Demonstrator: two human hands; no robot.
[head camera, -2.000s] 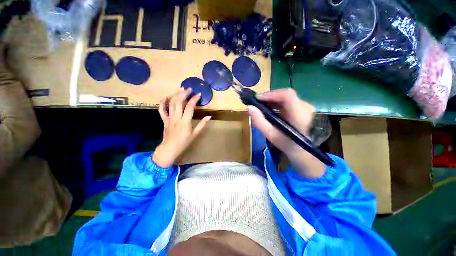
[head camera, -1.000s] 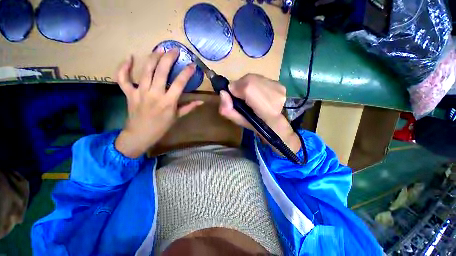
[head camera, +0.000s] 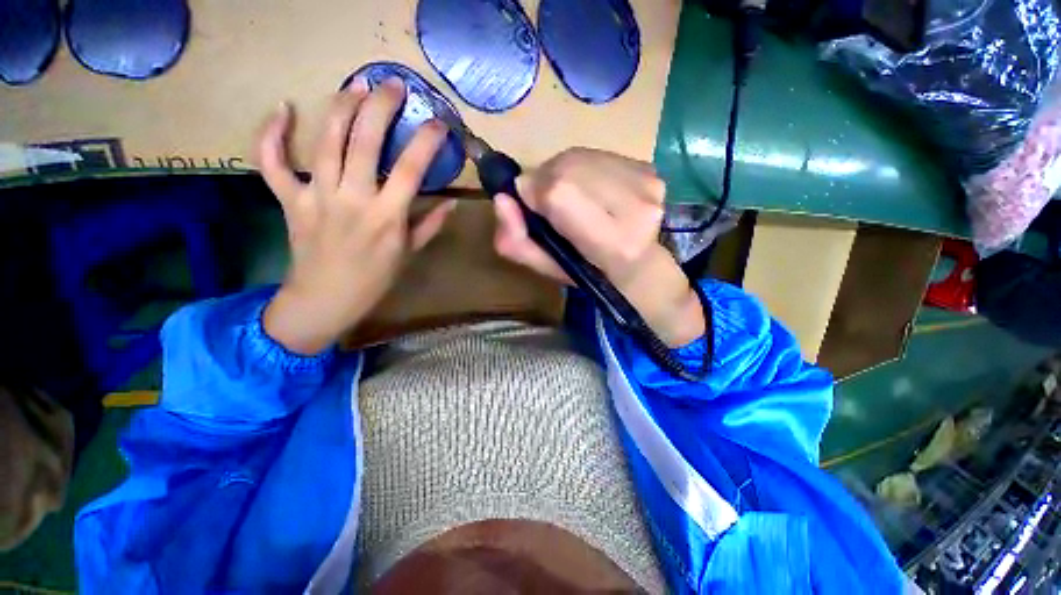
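A dark blue, shiny round disc (head camera: 433, 166) lies on the brown cardboard sheet (head camera: 268, 70) near its front edge. My left hand (head camera: 349, 203) rests on the disc with its fingertips, which cover its left and middle part. My right hand (head camera: 593, 215) holds a black soldering iron (head camera: 559, 246) slanting up to the left. Its thin metal tip is at the disc's right rim; whether it touches cannot be told. Two more discs (head camera: 478, 52) lie beyond, and two others (head camera: 128, 35) at the upper left are partly cut off by the picture's edge.
An open carton (head camera: 465, 262) is below the sheet's edge at my lap. The iron's cord (head camera: 733, 128) crosses the green bench (head camera: 814, 151). A clear bag with dark contents (head camera: 954, 70) and a pink mass (head camera: 1012, 192) are at the right. Another open carton (head camera: 803, 273) stands below bench level.
Since the oldest frame, the view has come closer and the iron's tip has moved from the middle disc to the disc under my left hand. In the last second both hands have barely moved.
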